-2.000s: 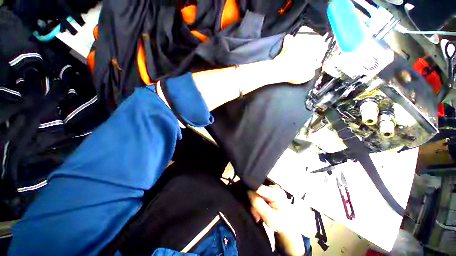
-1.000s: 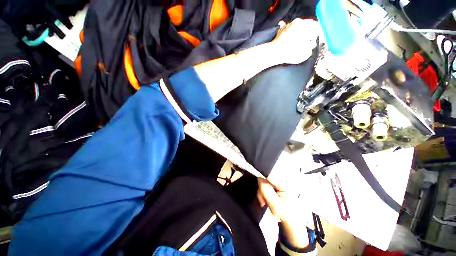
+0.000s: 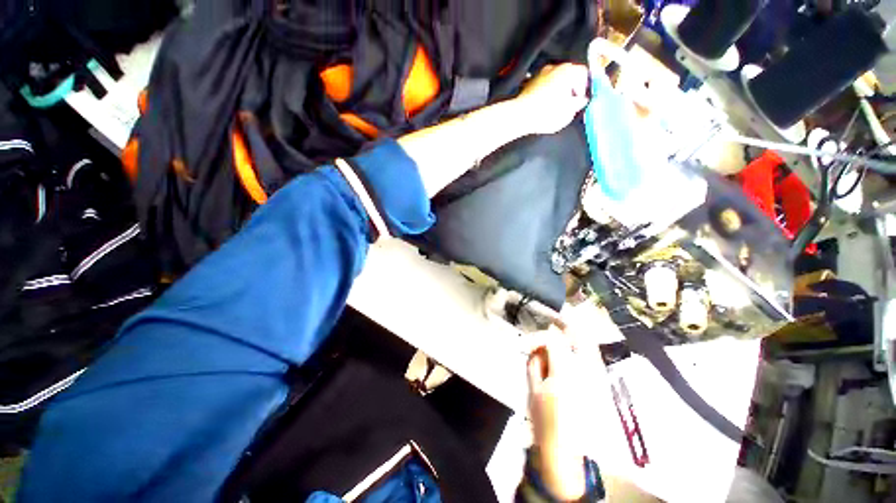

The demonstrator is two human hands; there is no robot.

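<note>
A dark grey garment piece (image 3: 506, 211) lies at the needle area of the overlock machine (image 3: 663, 265), its lower corner pointing towards me. My left hand (image 3: 555, 98) is closed on its far edge, left of the pale blue lamp head (image 3: 611, 138). My right hand (image 3: 558, 368) is over the white table just below the corner. It is washed out by glare, so whether its fingers grip the cloth cannot be told. A flat black strip (image 3: 668, 373) trails from the machine over the table. Red-handled snips (image 3: 629, 420) lie right of my right hand.
Dark cloth with orange panels (image 3: 295, 108) is heaped behind my left arm. Striped black garments (image 3: 69, 246) lie at far left. Large black thread cones (image 3: 815, 69), shears (image 3: 843, 167) and a red object (image 3: 774, 192) are behind the machine.
The view has shifted, moving the machine and table left and down. The cloth's lower corner has drawn up towards the machine. My right hand has moved forward with it, nearer the machine.
</note>
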